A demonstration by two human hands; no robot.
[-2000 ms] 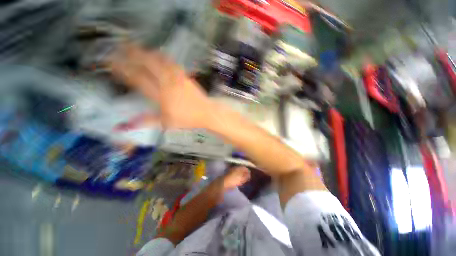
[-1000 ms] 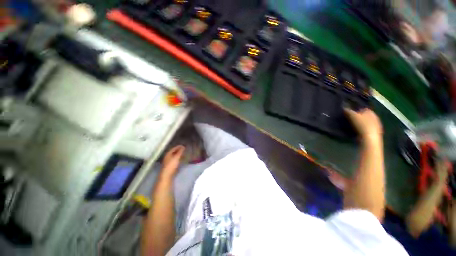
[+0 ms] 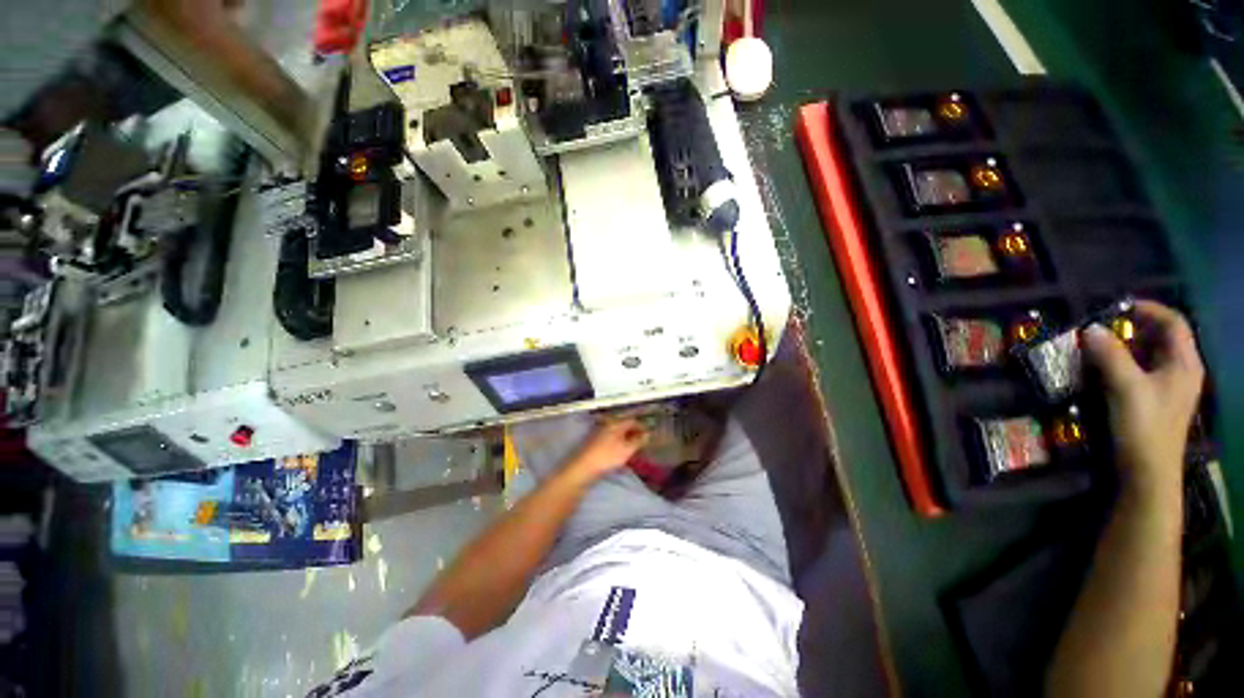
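Observation:
My right hand (image 3: pixel 1153 375) grips a display module (image 3: pixel 1057 366) by its end with the gold-orange patch, over the black tray (image 3: pixel 1057 164). The module is tilted and has a pale face. The tray's near column holds several modules with gold-orange patches; one lies in the pocket (image 3: pixel 1010 443) nearest me. My left hand (image 3: pixel 614 447) rests low by my lap, below the machine front, with its fingers curled. Whether it holds anything cannot be told.
A red tray edge (image 3: pixel 873 314) shows along the black tray's left side. At left stands a press machine (image 3: pixel 498 273) with a control screen (image 3: pixel 529 379), an emergency stop (image 3: pixel 746 346) and a fixture (image 3: pixel 366 205) on its slide. The green bench (image 3: pixel 819 55) runs along the right.
The view has turned, with the machine now upright at left. My right hand was low over empty pockets of a black tray and now holds a module. My left hand stays near my lap.

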